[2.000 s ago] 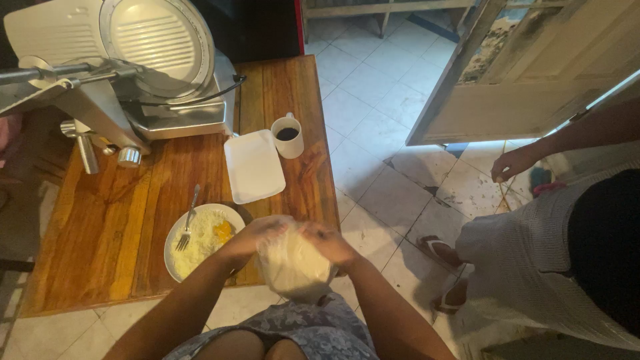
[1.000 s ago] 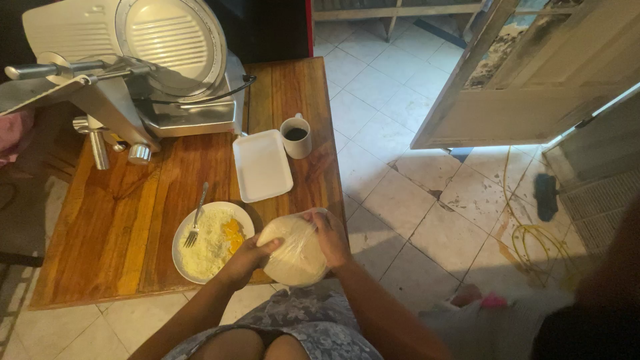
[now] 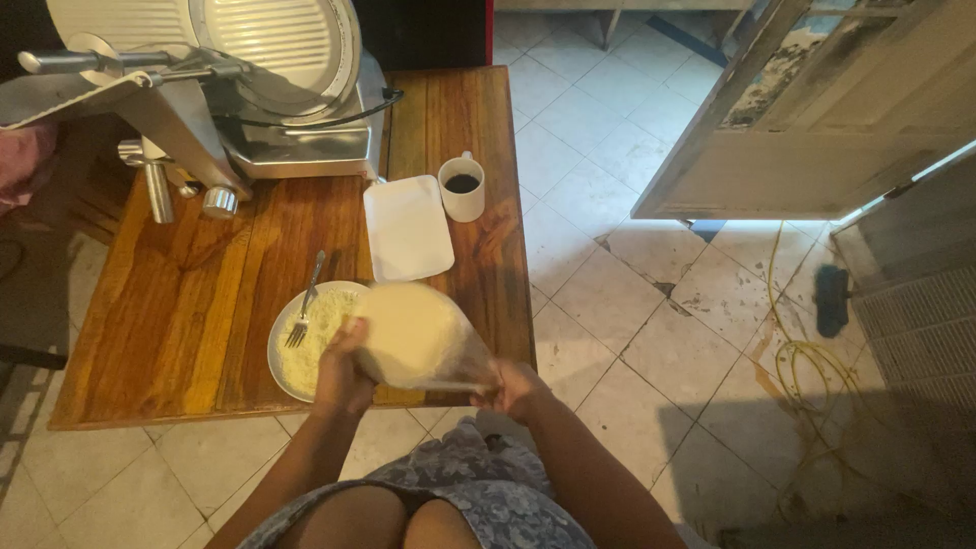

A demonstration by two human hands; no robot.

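Observation:
A round, pale, disc-shaped thing in clear plastic wrap point(image 3: 415, 335) is held between my hands over the table's front edge; it is blurred, and what it is I cannot tell. My left hand point(image 3: 347, 370) grips its left side. My right hand point(image 3: 515, 389) pinches the gathered plastic at its lower right. Partly behind my left hand is a white plate point(image 3: 276, 366) of pale grated food point(image 3: 309, 362), with a metal fork point(image 3: 305, 313) lying across it. A white foam tray point(image 3: 409, 229) lies beyond the wrapped disc, beside a white mug point(image 3: 463, 198) of dark liquid.
A metal slicing machine point(image 3: 305, 156) stands at the back left of the wooden table point(image 3: 175, 305), its cord reaching right. An opened door point(image 3: 801, 168) is at the upper right. A yellow hose or cable point(image 3: 808, 366) and a dark brush-like object point(image 3: 831, 300) lie on the tiled floor.
My right hand has moved from the disc's face to plastic stretched out at its lower right. The disc now hides the plate's right part. The other person at the right has gone from view.

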